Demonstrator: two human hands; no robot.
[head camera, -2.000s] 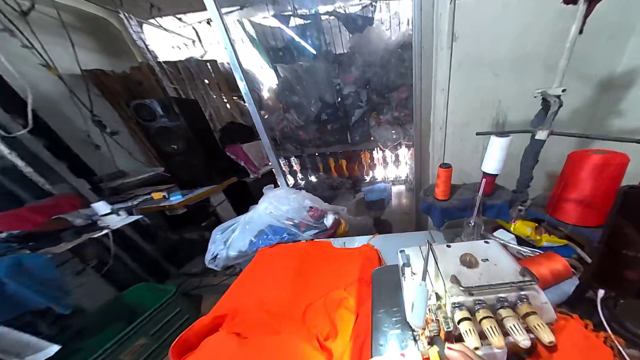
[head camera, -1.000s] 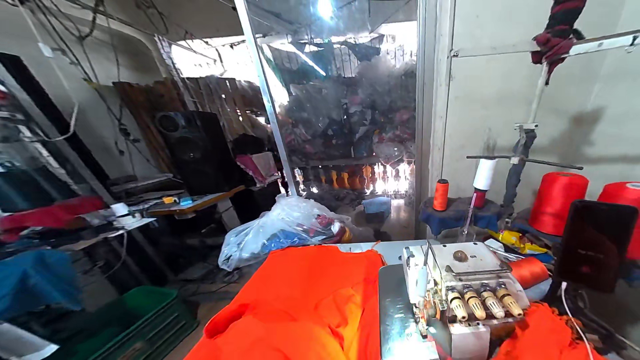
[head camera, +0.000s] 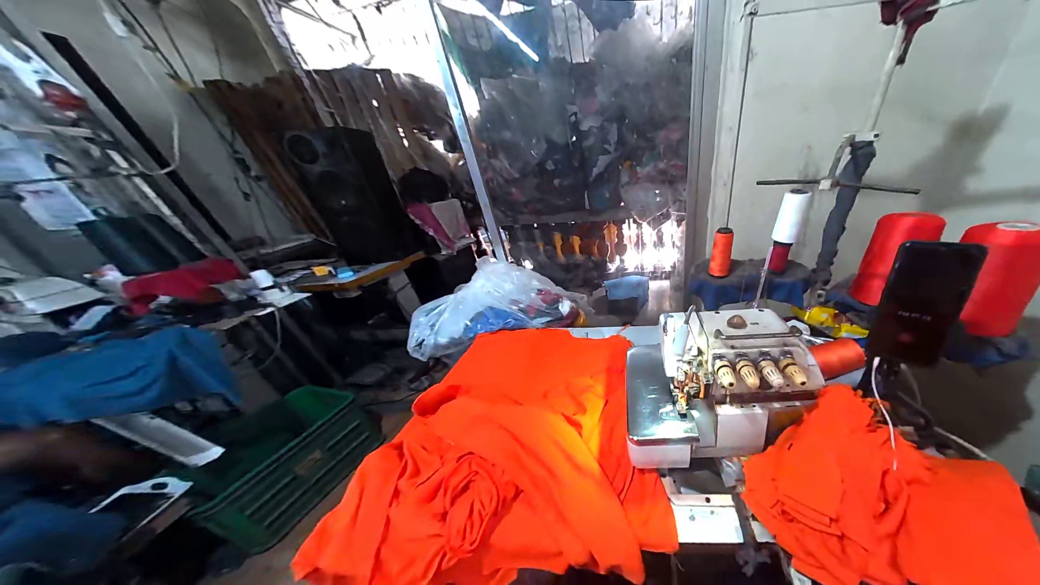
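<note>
Neither my left hand nor my right hand shows in the head view. An overlock sewing machine (head camera: 735, 353) with several tension dials stands at the right of the middle. Bright orange fabric (head camera: 520, 439) lies in a loose, wrinkled heap left of its metal plate (head camera: 660, 394) and hangs toward the lower edge. A second orange fabric pile (head camera: 853, 496) is to the machine's right. Behind the machine stand a small orange thread spool (head camera: 720, 252) and a white thread cone (head camera: 790, 218).
A phone (head camera: 926, 301) on a mount and big red thread cones (head camera: 898, 256) stand at right. A filled clear plastic bag (head camera: 496, 301) sits behind the fabric. A green plastic crate (head camera: 284, 471) is at lower left, below a table with blue cloth (head camera: 122, 378).
Fingers seen at the machine's lower front in the oldest frame are out of view now. The view has shifted, showing more of the right-hand fabric pile and the phone.
</note>
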